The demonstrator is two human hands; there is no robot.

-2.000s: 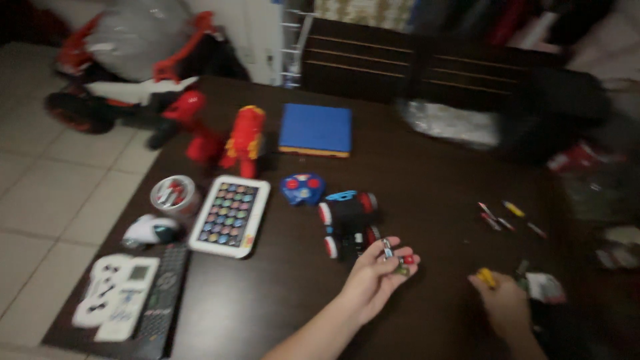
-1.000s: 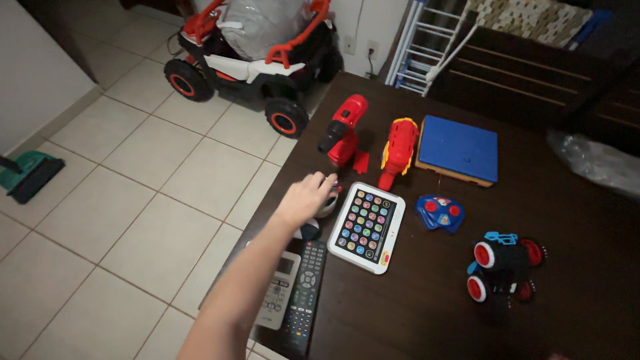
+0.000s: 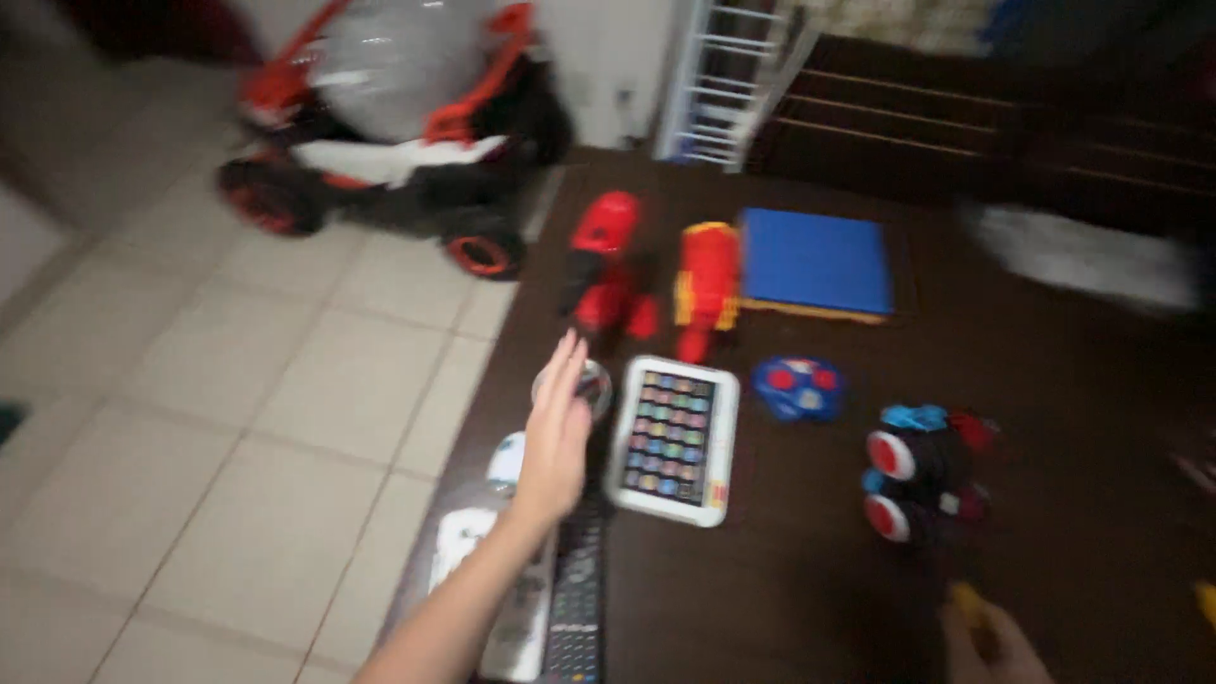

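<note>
My left hand [image 3: 559, 437] reaches over the left side of the dark table, fingers extended, beside a round clear container [image 3: 595, 388] that it partly covers; nothing shows in its grasp. A white toy tablet [image 3: 673, 439] lies just to its right, and a white computer mouse [image 3: 506, 462] to its lower left. At the bottom right, my right hand [image 3: 993, 636] is blurred, pinching a small yellow object [image 3: 967, 604]. Above that hand stands a black toy car [image 3: 926, 475] with red and white wheels.
Red toys [image 3: 608, 256] [image 3: 709, 275], a blue box [image 3: 815, 261] and a blue game controller [image 3: 800, 388] lie farther back. Remote controls [image 3: 576, 598] lie under my left forearm. A ride-on toy car [image 3: 380, 180] stands on the tiled floor.
Two seconds ago my left hand, palm up, held small coloured objects near the toy car; it has moved left to the round container. My right hand has come back into view since one second ago.
</note>
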